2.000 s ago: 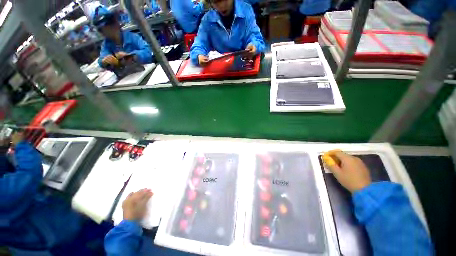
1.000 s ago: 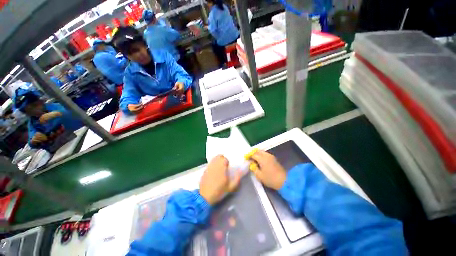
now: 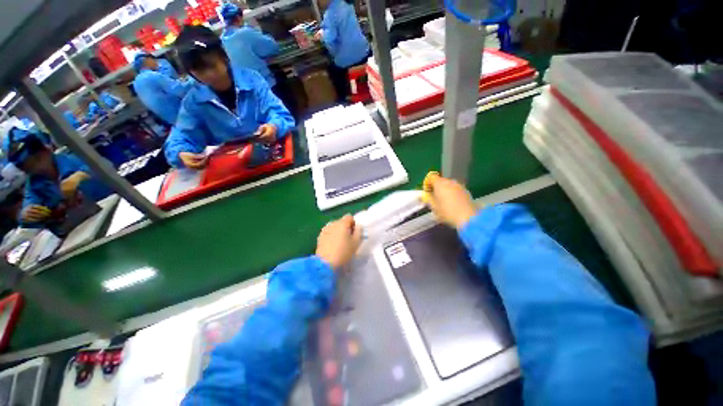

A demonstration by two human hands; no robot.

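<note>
My left hand [image 3: 339,240] and my right hand [image 3: 449,201], with yellow finger cots, hold a whitish translucent sleeve [image 3: 392,211] stretched between them above the far edge of the white foam tray [image 3: 425,358]. A bare dark tablet [image 3: 450,301] with a small white label lies in the tray's right pocket, below my right hand. A tablet under printed film [image 3: 372,349] lies in the middle pocket. Another film-covered one is partly hidden behind my left sleeve.
Beyond is a green conveyor [image 3: 238,238] with a white three-pocket tray [image 3: 321,170] on its far side. A tall tray stack [image 3: 587,190] stands at right, a grey post [image 3: 461,103] ahead. Printed white sheets [image 3: 154,365] lie left. A person opposite works over a red tray [image 3: 178,198].
My hands have come from the left and right parts of the tray to its far edge, then moved apart with the sleeve lifted between them. The white label on the right tablet is now uncovered.
</note>
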